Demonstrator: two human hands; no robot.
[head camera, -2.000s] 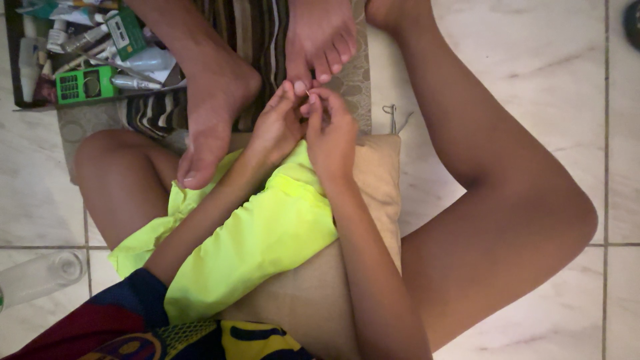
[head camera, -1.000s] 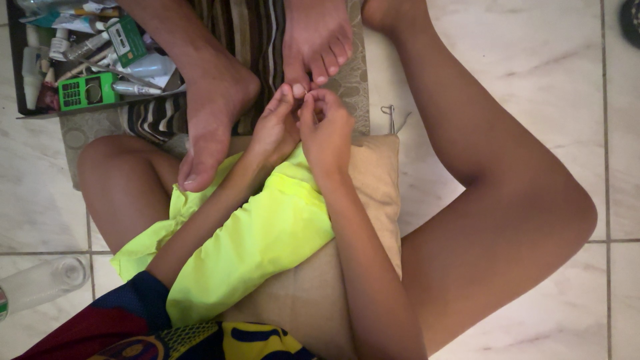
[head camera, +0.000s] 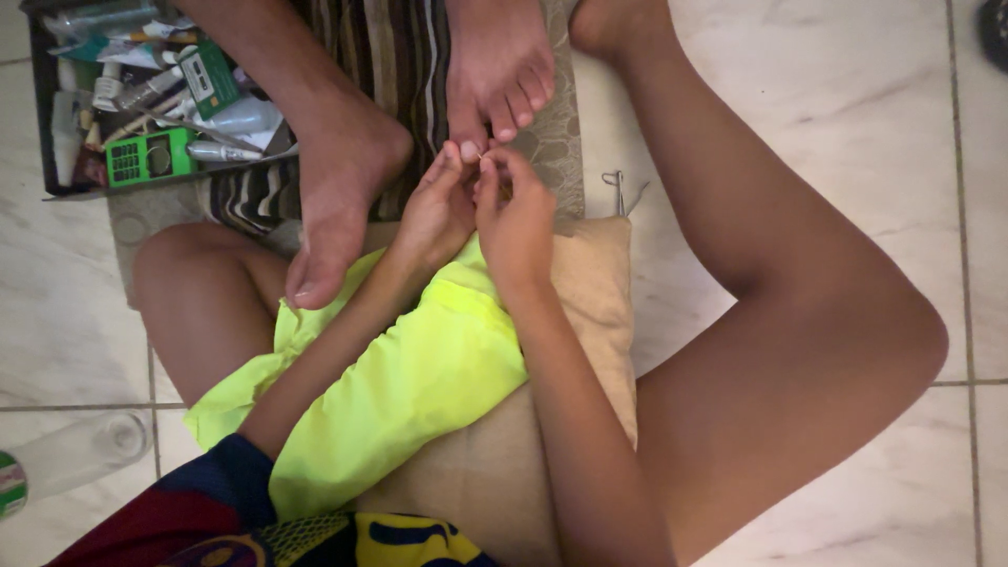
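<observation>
Another person's foot (head camera: 500, 67) points toward me at the top centre. My left hand (head camera: 441, 206) touches its big toe (head camera: 469, 151), fingers bent beside it. Thin and pale, a small stick-like item (head camera: 479, 156) shows between the thumb and fingertips of my right hand (head camera: 513, 216), right at that toe; what it is cannot be made out. The person's other foot (head camera: 335, 181) rests to the left, its toes over a neon yellow cloth (head camera: 409, 378). This cloth lies across my lap and a beige cushion (head camera: 594, 291), under my forearms.
A dark box (head camera: 49, 177) at the upper left holds bottles, tubes, a green carton (head camera: 209, 79) and a green phone-shaped item (head camera: 150, 157). Metal nippers (head camera: 620, 193) lie beyond the cushion on the tiled floor. A clear glass bottle (head camera: 79, 457) lies at the lower left.
</observation>
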